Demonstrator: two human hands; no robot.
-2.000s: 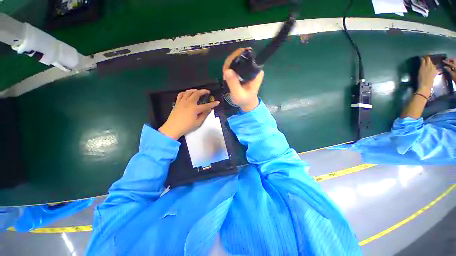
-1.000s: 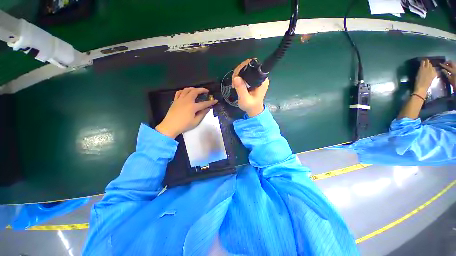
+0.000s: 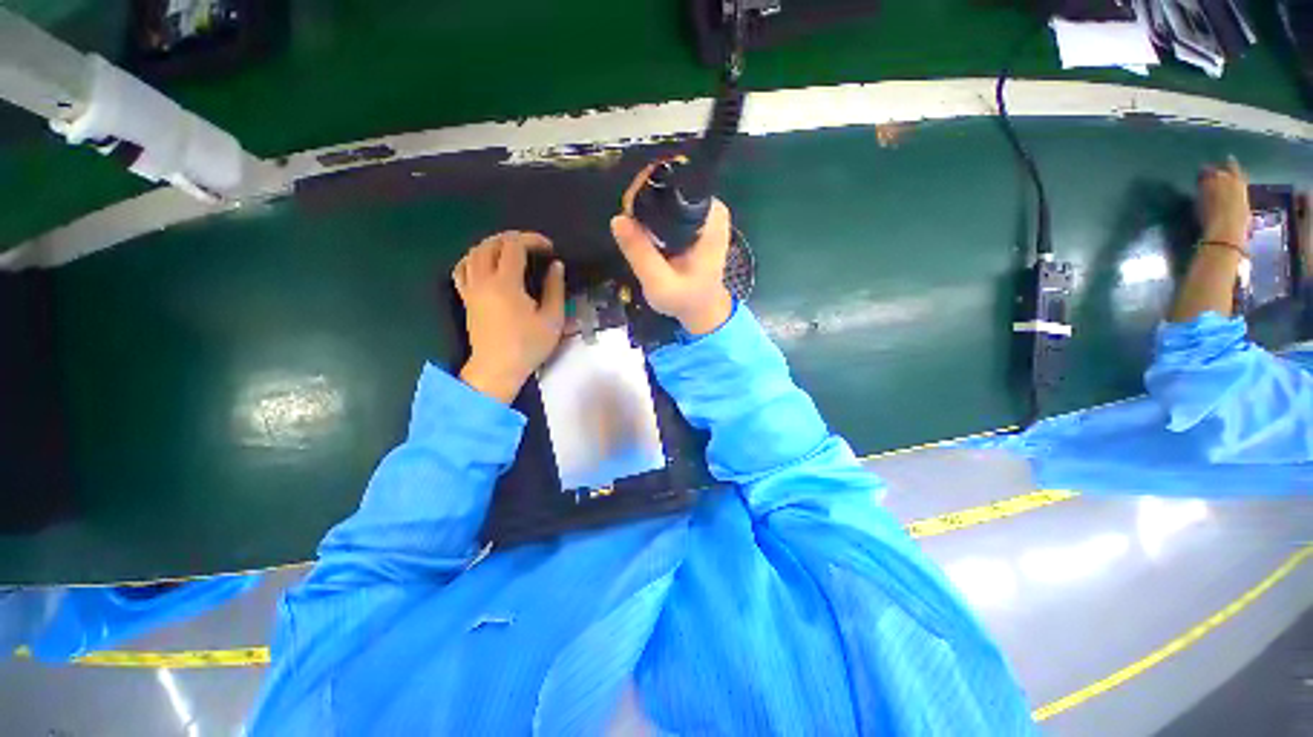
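The tablet unit lies back open in its black fixture tray [image 3: 576, 516] in front of me, with its pale battery [image 3: 602, 408] facing up and the circuit board [image 3: 602, 308] at the far end. My left hand [image 3: 507, 305] rests on the tray's far left part, fingers curled; whether it holds anything cannot be seen. My right hand [image 3: 684, 267] grips the black electric screwdriver [image 3: 674, 206] over the board's far right side. The screwdriver's tip is hidden. The round screw dish [image 3: 740, 268] shows partly behind my right hand.
The screwdriver power controller [image 3: 1048, 324] lies to the right on its cord. Another person's hand [image 3: 1225, 206] is beside a unit at the far right. A worn white rail [image 3: 850, 112] runs behind the bench. Dark trays [image 3: 206, 36] and papers [image 3: 1106, 46] lie beyond it.
My left hand has moved left, off the board, uncovering it. My right hand and the screwdriver have moved left toward the board, and more of the dish shows to their right.
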